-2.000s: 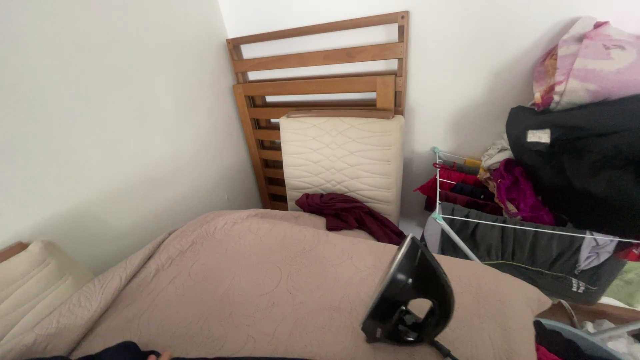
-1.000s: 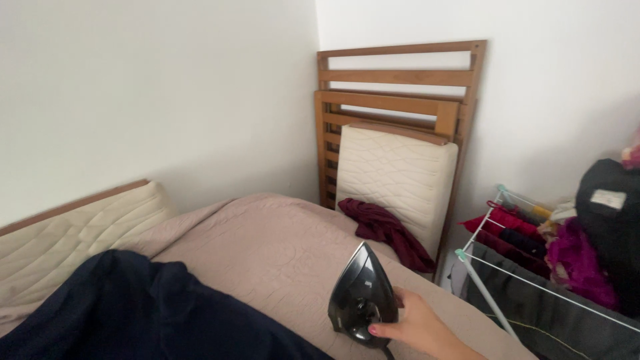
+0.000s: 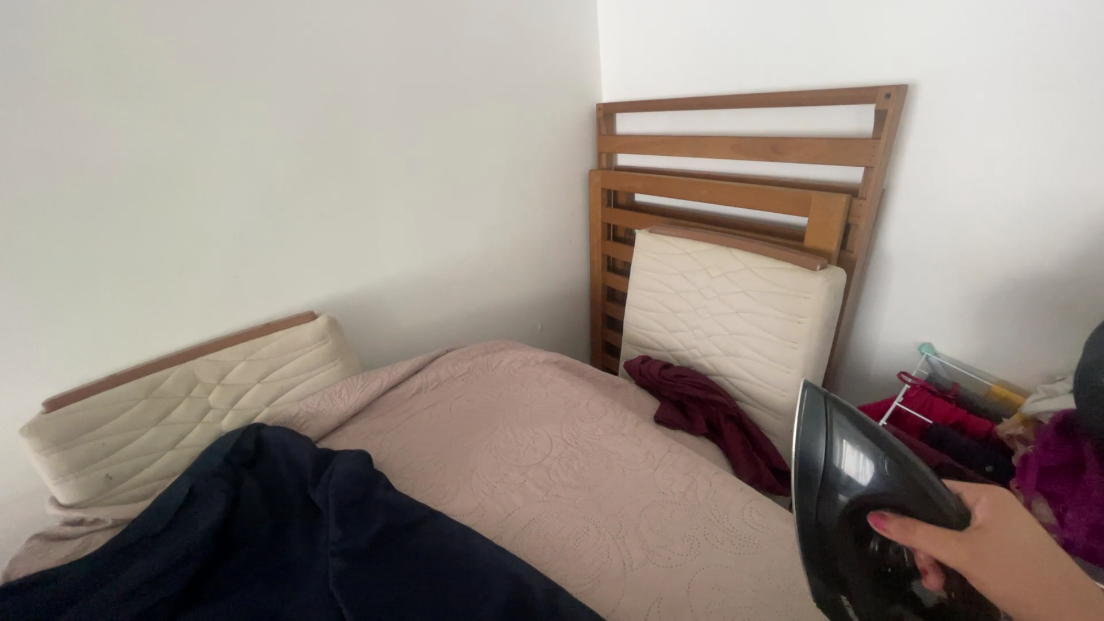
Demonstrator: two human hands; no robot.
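Note:
My right hand (image 3: 992,539) grips the handle of a black clothes iron (image 3: 862,492) at the lower right. The iron is tilted up, its soleplate edge facing left and its tip pointing upward. A dark navy garment (image 3: 345,535) lies in folds at the lower left, on a bed or padded surface with a dusty-pink quilted cover (image 3: 586,466). A gap of pink cover shows between the garment and the iron. My left hand is out of view.
Wooden slatted frames (image 3: 733,151) and a cream quilted cushion (image 3: 733,310) lean in the corner. A maroon cloth (image 3: 711,414) lies against the cushion. Another cream cushion (image 3: 207,388) stands at left. A drying rack (image 3: 966,375) with clothes is at right.
Two seconds ago the iron stood on the pink cover with no hand on it; my right hand reached it a second ago. The view has swung left, showing more of the navy garment.

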